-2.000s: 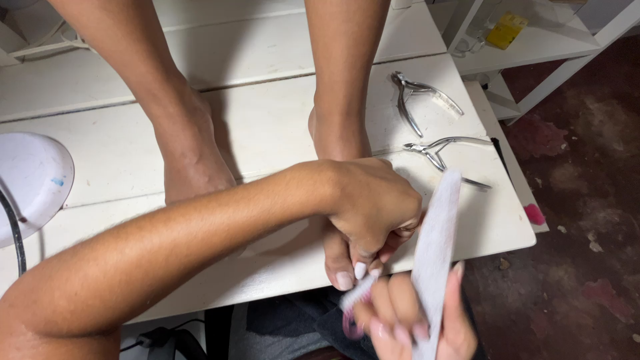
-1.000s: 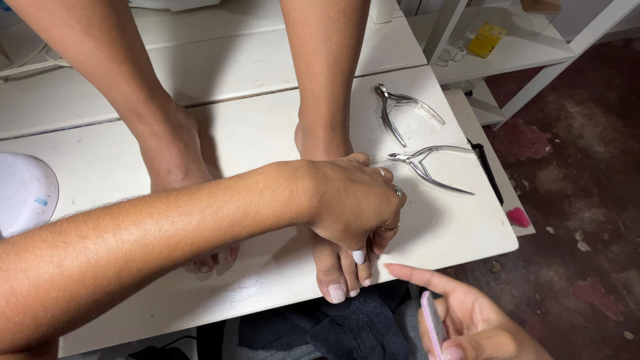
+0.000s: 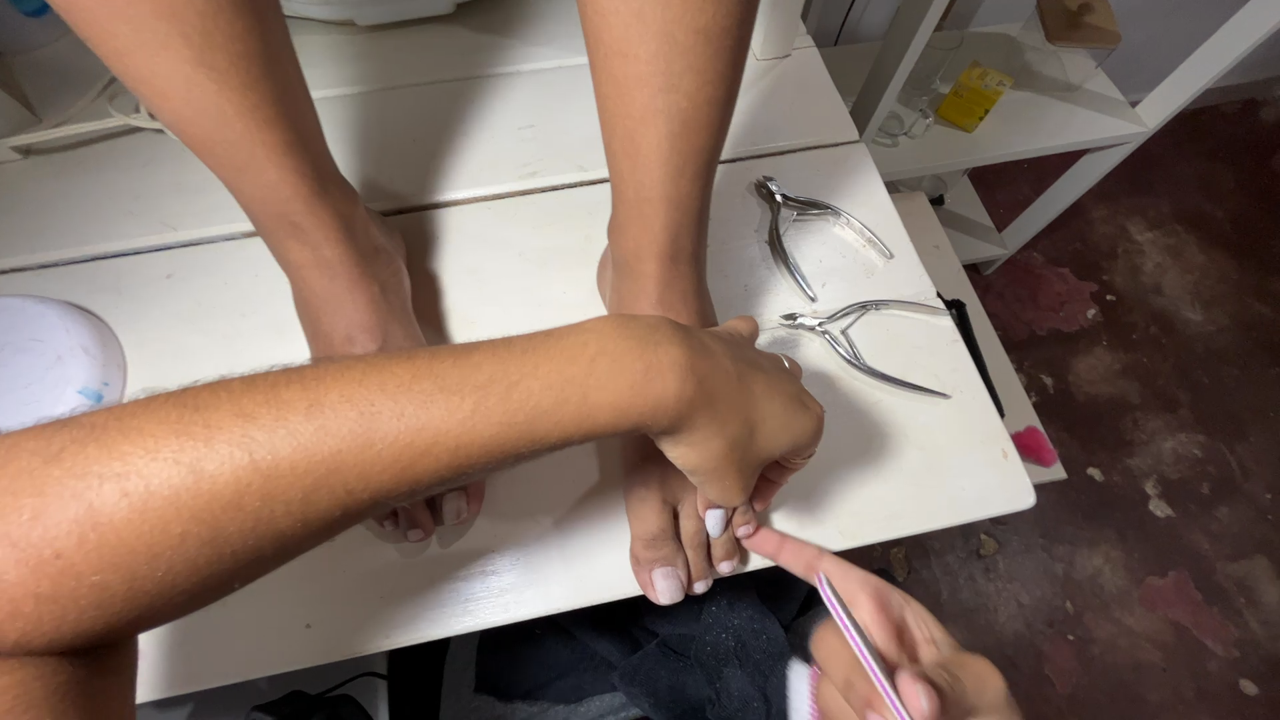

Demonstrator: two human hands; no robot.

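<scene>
My left hand (image 3: 745, 415) bends over another person's foot (image 3: 655, 520) on the white wooden surface, its fingers at the small toes. My right hand (image 3: 900, 640), lower right, holds a thin nail file (image 3: 860, 645) seen nearly edge-on, while its extended index fingertip touches a small toe. A brush-like piece with white bristles (image 3: 802, 688) shows beside that hand, partly hidden. Two metal cuticle nippers lie right of the foot: the upper nippers (image 3: 785, 235) and the lower nippers (image 3: 850, 340). The person's other foot (image 3: 360, 300) rests flat, partly hidden behind my left forearm.
The white surface (image 3: 540, 560) ends in a front edge above dark cloth (image 3: 640, 650). A round white object (image 3: 55, 360) lies at left. At upper right stands a white shelf (image 3: 1060, 125) with a yellow packet (image 3: 975, 95). A slim black object (image 3: 975, 355) lies past the lower nippers.
Two seconds ago my right hand held the file broad side up near the toes; now the file is edge-on and the index finger reaches a small toe. My left hand stays over the foot.
</scene>
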